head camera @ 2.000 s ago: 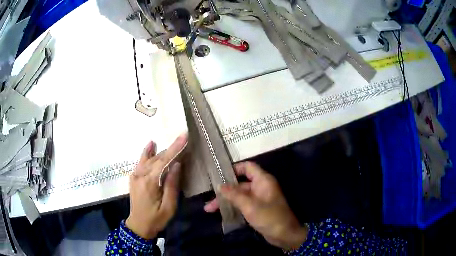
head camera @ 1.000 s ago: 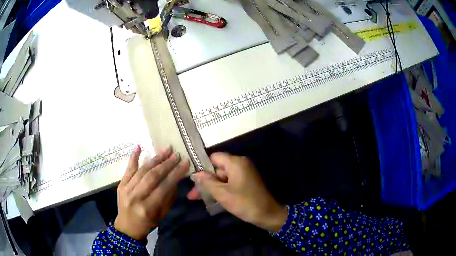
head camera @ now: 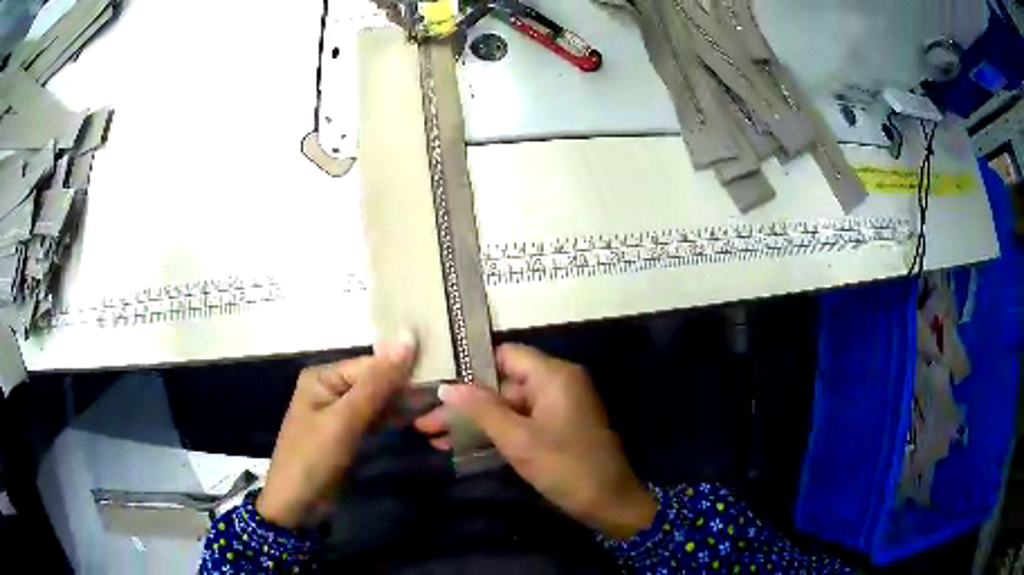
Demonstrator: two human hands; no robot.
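A plain beige fabric strip point(head camera: 402, 225) lies flat on the machine table, running from the presser foot area point(head camera: 432, 20) to the front edge. A grey-beige zipper point(head camera: 463, 225) with a shiny line of teeth lies along its right side. My left hand point(head camera: 337, 421) pinches the near end of the fabric strip, thumb on top. My right hand point(head camera: 533, 427) pinches the near end of the zipper, thumb on top, beside the strip's corner. The zipper's tail hangs below my right hand. The needle is hidden at the top edge.
Red and black snips point(head camera: 556, 39) lie right of the foot. A zipper bundle point(head camera: 747, 107) lies at the upper right. Cut pieces point(head camera: 39, 213) are heaped at left. A ruler scale point(head camera: 674, 247) runs along the front edge. A blue bin point(head camera: 859, 416) holding pieces stands at lower right.
The beige strip, earlier folded down beside the zipper, now lies flat and straight. My left hand has moved from flat fingers to a pinch at its end. The camera view has shifted.
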